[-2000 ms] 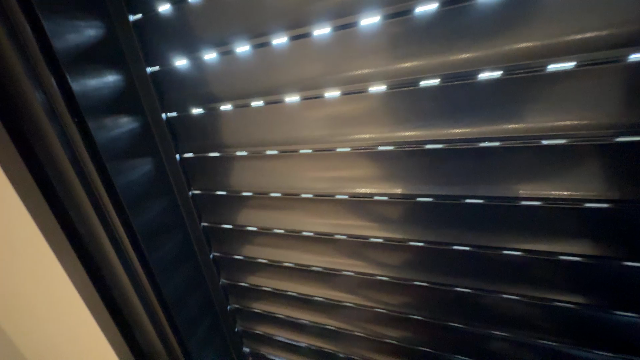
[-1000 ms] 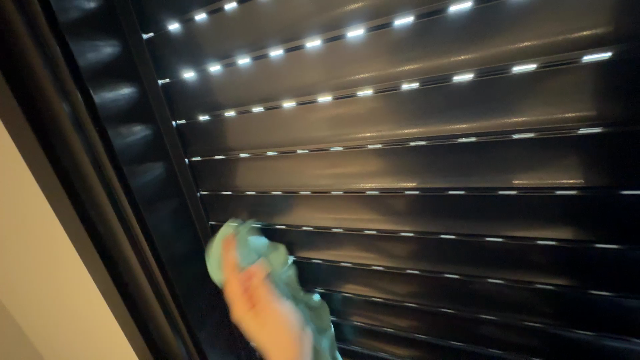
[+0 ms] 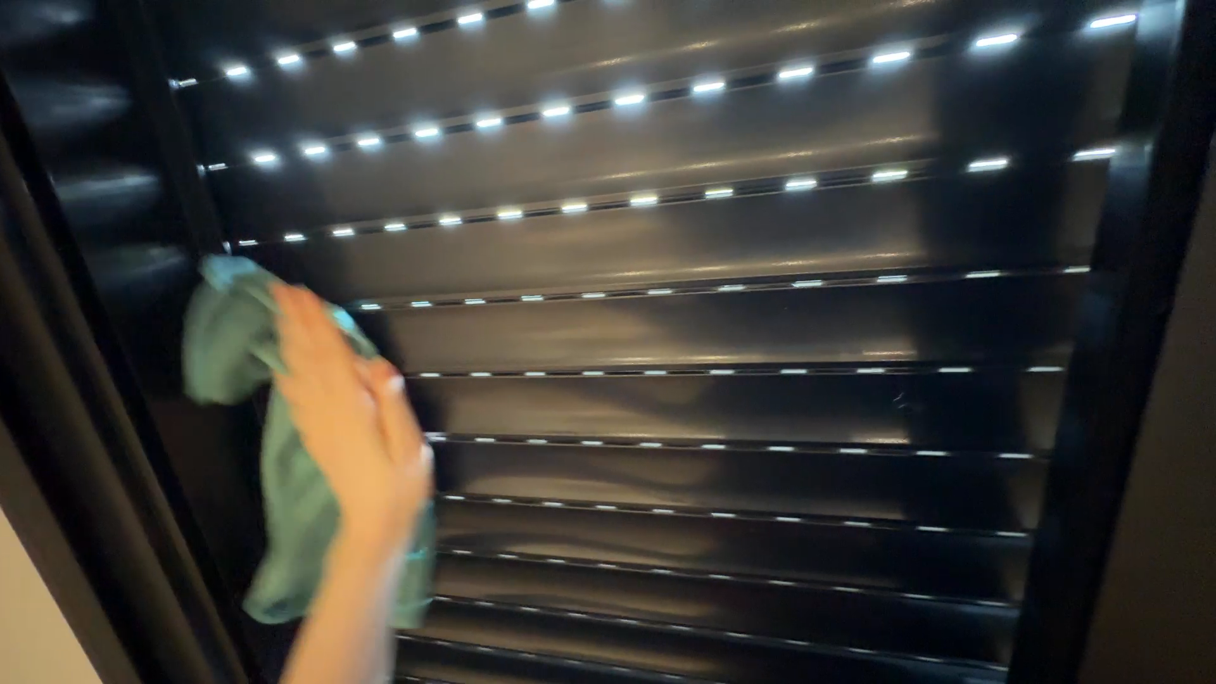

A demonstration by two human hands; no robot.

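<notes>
My left hand [image 3: 351, 408] reaches up from the lower left, its fingers pointing up and its back toward me. Under its palm and fingers is a green cloth [image 3: 228, 332], bunched at the fingertips and hanging down beside and behind the wrist. Hand and cloth are a little blurred. They are at the left end of the dark slats of a roller shutter [image 3: 665, 408], beside its left side rail [image 3: 161, 123]. Whether the cloth touches the slats or the rail I cannot tell for sure. My right hand is out of view.
Rows of small slots between the slats let bright light through. A dark frame [image 3: 1121, 380] borders the shutter on the right. At the left runs a dark ribbed frame profile [image 3: 85, 418], with a pale wall [image 3: 33, 608] in the lower left corner.
Two seconds ago no hand was in view. One second ago my left hand was lower on the shutter with the cloth; it is now higher along the left edge. The view has shifted to the right.
</notes>
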